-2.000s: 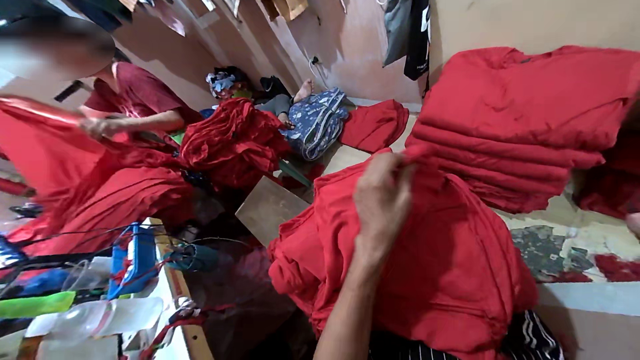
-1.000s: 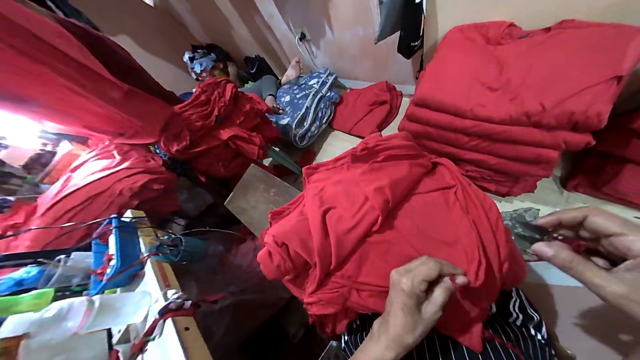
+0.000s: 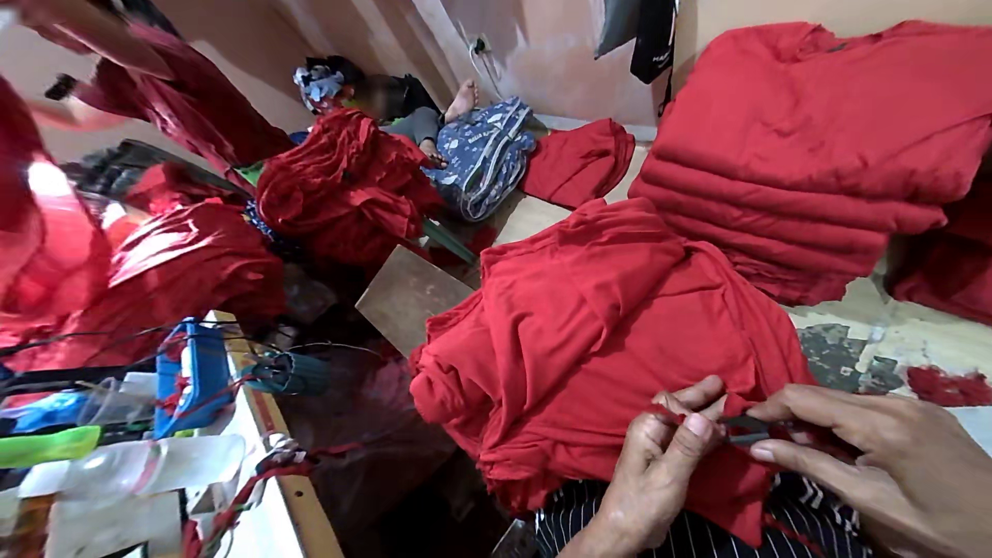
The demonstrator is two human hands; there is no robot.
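Observation:
A pile of red fabric garments (image 3: 604, 310) lies across my lap, over dark striped cloth (image 3: 589, 508). Near the pile's lower right edge, my left hand (image 3: 666, 457) pinches a bit of the red fabric between thumb and fingers. Close beside it on the right, my right hand (image 3: 868, 457) holds a small dark metal tool, probably thread snips (image 3: 745, 428), between thumb and fingers, with its tip at the pinched fabric. The tool's far end is hidden in my right hand. A corner of red cloth hangs below the two hands.
Folded red shirts (image 3: 806, 132) are stacked at the upper right. A blue plastic basket (image 3: 194, 380) and bottles sit on a wood-edged table (image 3: 298, 496) at left. Beyond are a brown board (image 3: 415, 298), a bunched red heap (image 3: 341, 186), a person (image 3: 186, 101) at upper left and another lying down.
My right hand has come in from the right with the dark tool and now meets my left hand at the fabric. The left hand has moved down from the pile's top.

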